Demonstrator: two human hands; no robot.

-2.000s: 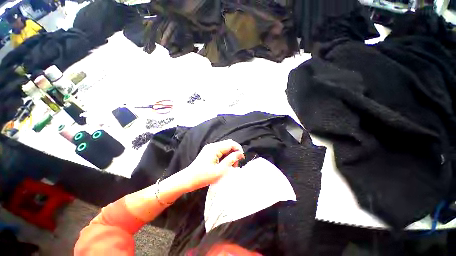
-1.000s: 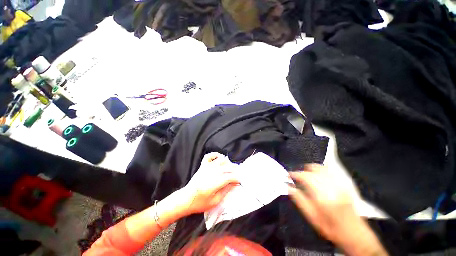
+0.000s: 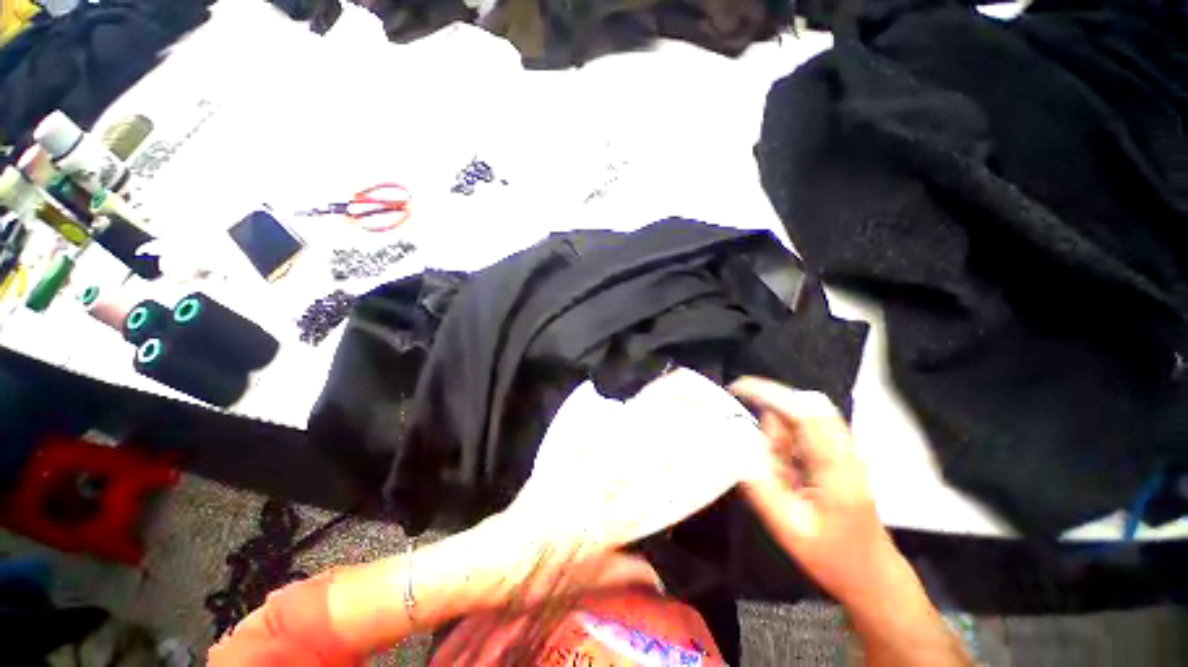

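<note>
A black garment (image 3: 521, 306) lies heaped on the table edge and lap. A white curved piece, perhaps a shoulder pad (image 3: 684, 450), lies against it at the centre. My left hand (image 3: 567, 469) is at the white piece's left side; hand and piece merge in the glare, and its fingers are not distinct. My right hand (image 3: 801, 463) is at the piece's right edge, fingers bent and thumb side near the cloth. A needle or thread is too small to make out.
Scissors (image 3: 378, 206), a phone (image 3: 266, 242) and small dark fasteners (image 3: 326, 314) lie beyond the garment. Black thread cones (image 3: 209, 349) and other spools (image 3: 63, 134) stand left. A large dark coat pile (image 3: 990, 248) covers the right. A red crate (image 3: 91, 498) is at lower left.
My right hand has come in from outside the picture to the white piece's right edge. My left hand has moved onto the piece's left side. The view has tipped downward.
</note>
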